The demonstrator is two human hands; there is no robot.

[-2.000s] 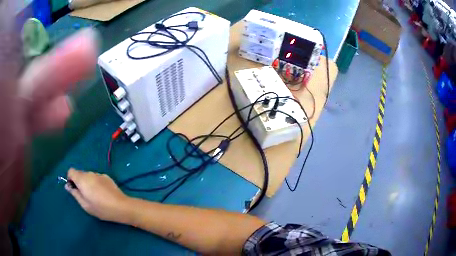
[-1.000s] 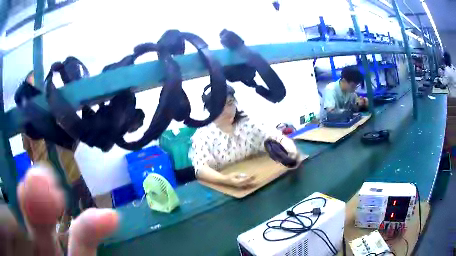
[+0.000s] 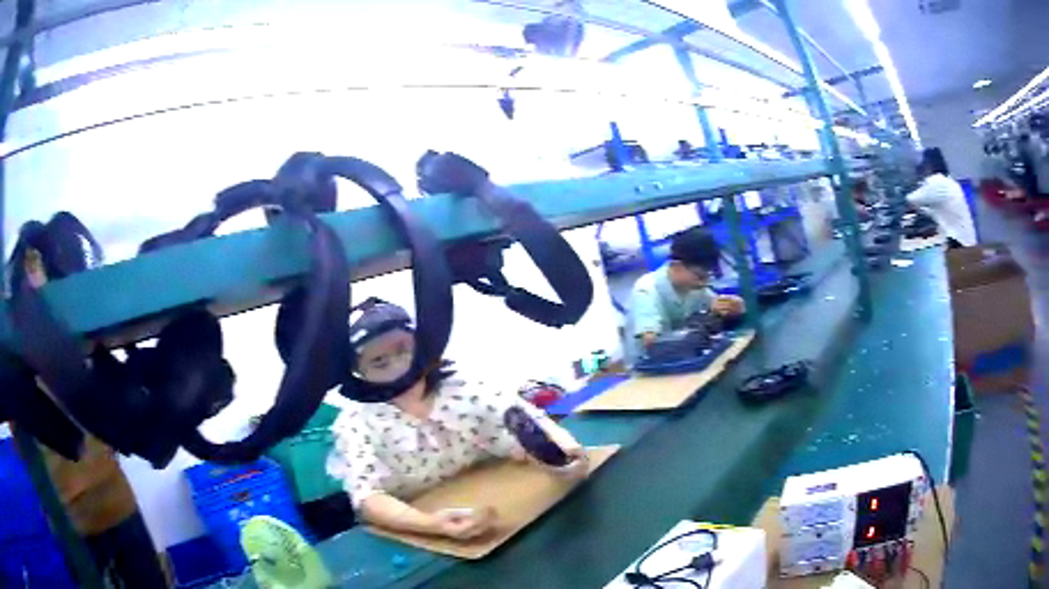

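Observation:
Neither of my hands is in the picture. Several black over-ear headphones [image 3: 322,265] hang from the green overhead rail [image 3: 644,191] in front of me, from the left edge to the middle. The rightmost headphones [image 3: 531,247] hang a little apart from the others. At the bottom right, the top of the white power supply [image 3: 736,558] is cut off by the edge, with a coiled black cable [image 3: 679,560] on it. The dual-display meter [image 3: 819,524] beside it shows red digits. Only a corner of the white test box [image 3: 857,580] shows.
A coworker [image 3: 437,443] opposite holds a dark headphone part over a cardboard mat [image 3: 460,495]. Another coworker [image 3: 673,301] sits further back. Black headphones [image 3: 775,381] lie on the green line. A green fan [image 3: 276,555] and blue crates [image 3: 247,506] are at lower left. Yellow-black floor tape [image 3: 1035,460] runs at right.
The view has tilted up and turned right from the bench. The blurred hand at the lower left has gone out of the picture, as has the hand holding a plug earlier.

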